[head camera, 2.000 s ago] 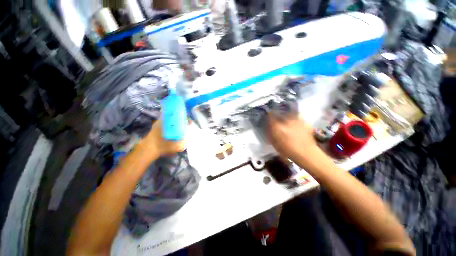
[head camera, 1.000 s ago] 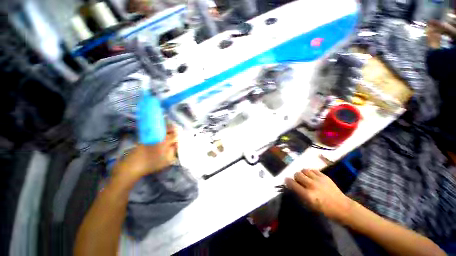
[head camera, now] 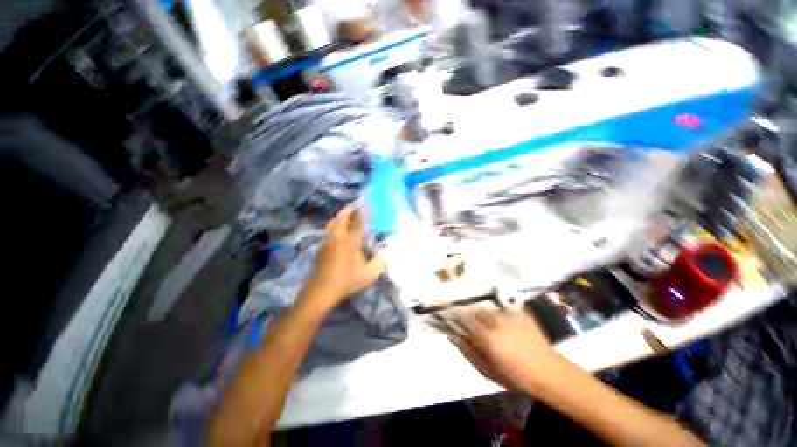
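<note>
A white sewing machine head with a blue stripe (head camera: 577,131) lies across the view, blurred. A bright blue guard (head camera: 383,199) stands at its left end. My left hand (head camera: 341,266) is beside the guard, over the grey cloth, with thumb and fingers apart and nothing seen in it. A heap of grey and striped garments (head camera: 301,144) lies left of the machine. My right hand (head camera: 507,345) is low over the table's front part, by a thin dark rod (head camera: 459,303). A slim dark shape shows under its fingers; blur hides whether it is held.
A red cylinder with a dark top (head camera: 695,279) stands at the right of the white table (head camera: 349,384). A dark flat object (head camera: 581,306) lies between it and my right hand. Pale thread cones (head camera: 310,28) stand behind. Dark checked cloth (head camera: 743,384) is at lower right.
The view has shifted, so the machine sits further right. My right hand left the needle area for the table's front edge, then moved left to the rod. My left hand has lowered slightly beside the guard.
</note>
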